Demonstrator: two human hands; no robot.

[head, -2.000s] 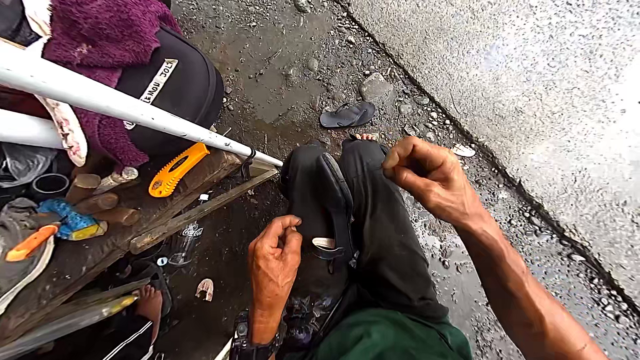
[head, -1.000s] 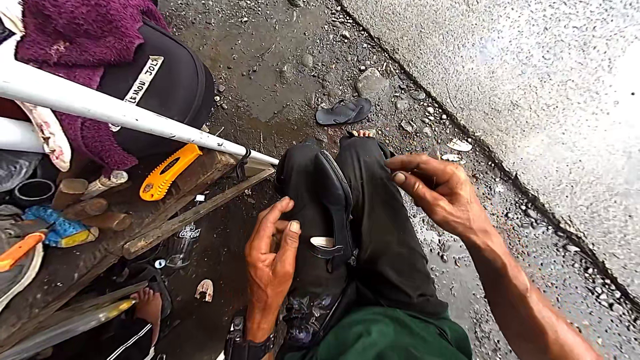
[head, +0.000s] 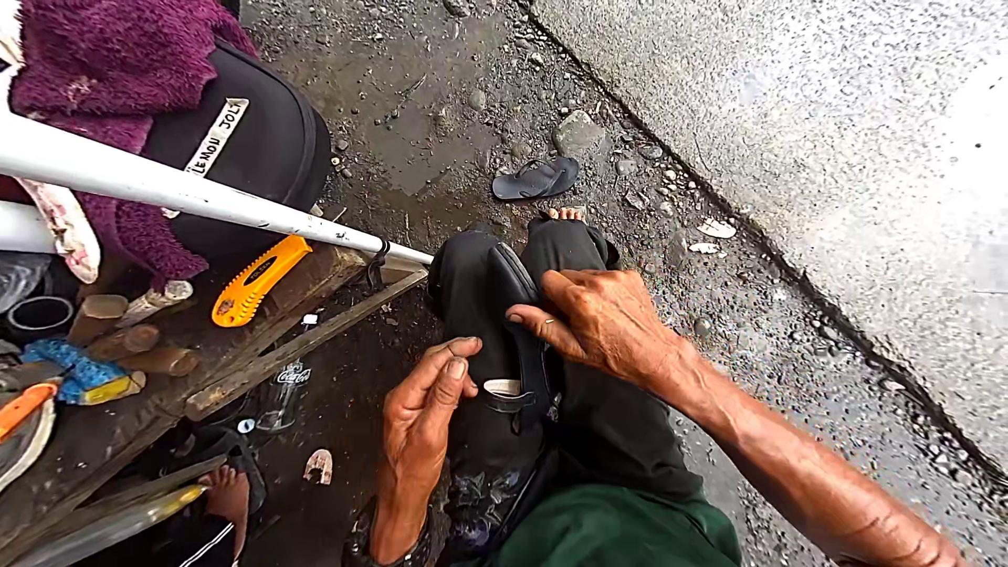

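A black shoe [head: 516, 276] lies along my black-trousered thighs, its toe toward my knees and its strap and pale insole toward my lap. My right hand [head: 602, 319] is beside the shoe's front part, thumb and fingers curled; whether something thin is pinched in it cannot be told. To the left of the shoe, my left hand [head: 429, 402] is raised with the thumb near the bent fingers. Any fine thread between the hands is too small to see. A yellow utility knife [head: 260, 282] rests on the wooden bench at the left.
Several wooden handles [head: 161, 361], a blue-wrapped item [head: 71, 370] and an orange-handled tool [head: 27, 409] crowd the bench [head: 118, 441]. A white pole [head: 236, 209] crosses above a black case [head: 268, 134] and purple cloth [head: 110, 63]. Ahead lie black flip-flops [head: 535, 179]. Another person's foot [head: 228, 488] shows lower left.
My right hand has come in leftward and down to the shoe from the right. My left hand has stayed near its place, its fingers shifting slightly.
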